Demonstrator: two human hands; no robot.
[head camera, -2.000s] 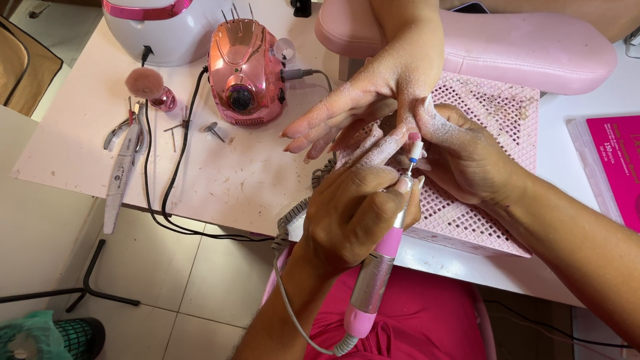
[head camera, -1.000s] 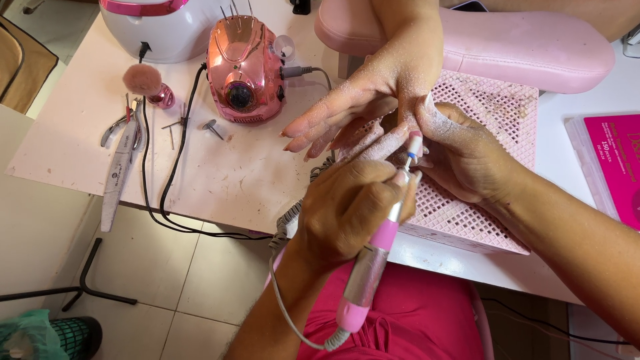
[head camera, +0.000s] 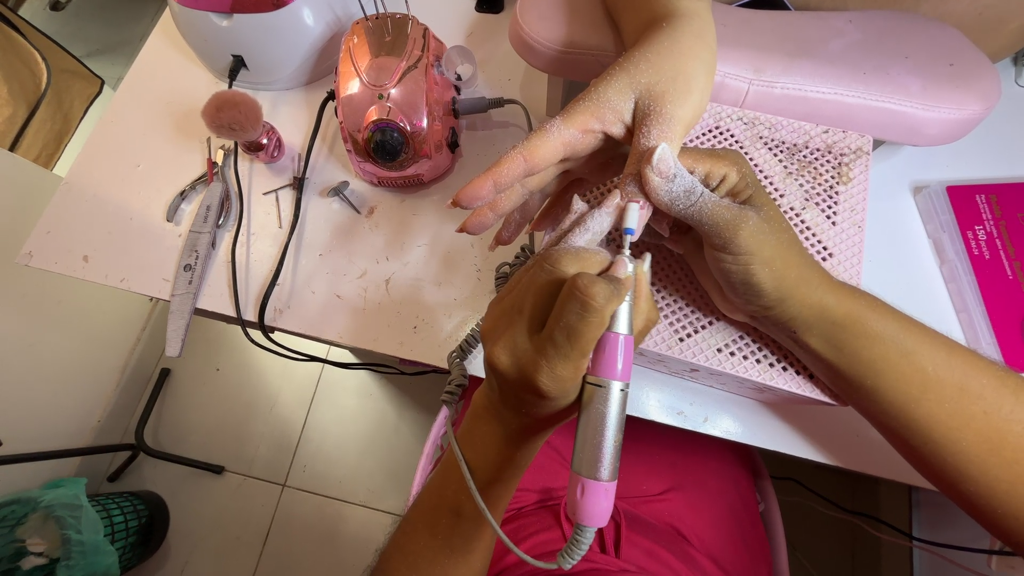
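My left hand is shut around the pink and silver handpiece of an electric nail drill, with a coiled grey cord at its lower end. Its white bit with a blue band is at a nail on the thumb of another person's hand. My right hand grips that thumb from the right, my own thumb dusted white. White dust covers much of the other person's hand, whose fingers point left. Beneath the hands lies a pink perforated grille.
The pink metallic drill control unit stands behind, beside a white device. A dust brush, cuticle nippers, a nail file and loose bits lie left. A pink armrest and a pink box are right.
The drill handpiece has swung more upright, its lower end moving right between the last earlier frame and now. Both hands keep their holds.
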